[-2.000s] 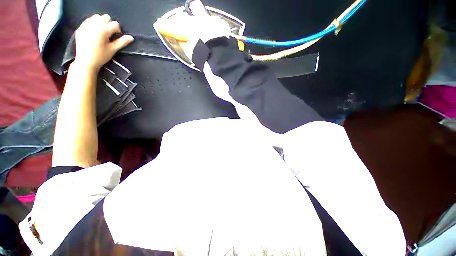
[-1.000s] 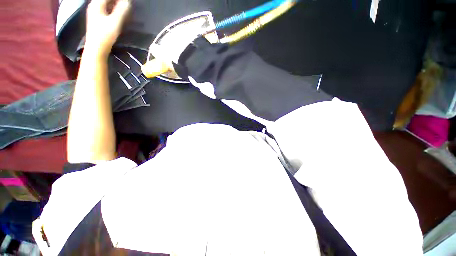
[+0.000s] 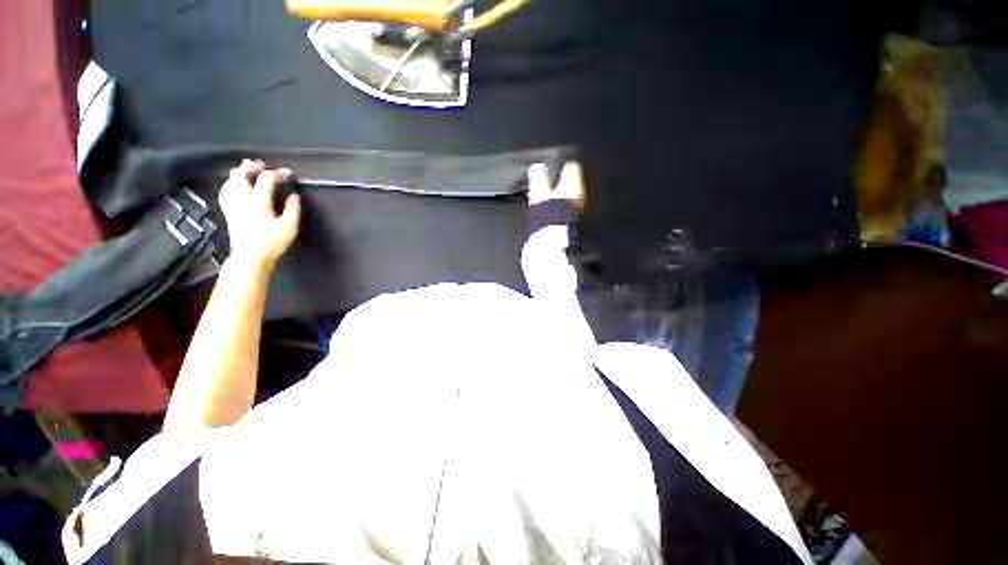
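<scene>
A long dark waistband strip (image 3: 409, 171) with a pale lower edge lies across the black table (image 3: 707, 121). My left hand (image 3: 260, 210) rests on the strip's left part, fingertips on its edge. My right hand (image 3: 556, 185) is at the strip's right end, fingers on it; its grip is blurred. The steam iron (image 3: 392, 61) sits behind the strip at the top, its handle cut by the frame edge, with no hand on it. The bundle of pressed strips (image 3: 100, 270), with pale-marked ends, lies left of my left forearm.
A red-covered table (image 3: 39, 166) is at the left. A pale piece (image 3: 95, 105) lies at the black table's left edge. A yellow-brown stained patch (image 3: 901, 138) marks the right edge, with a brown board (image 3: 884, 386) below it.
My right hand has let go of the iron and moved to the strip's right end. The iron now stands farther back. My left hand has come nearer, onto the strip.
</scene>
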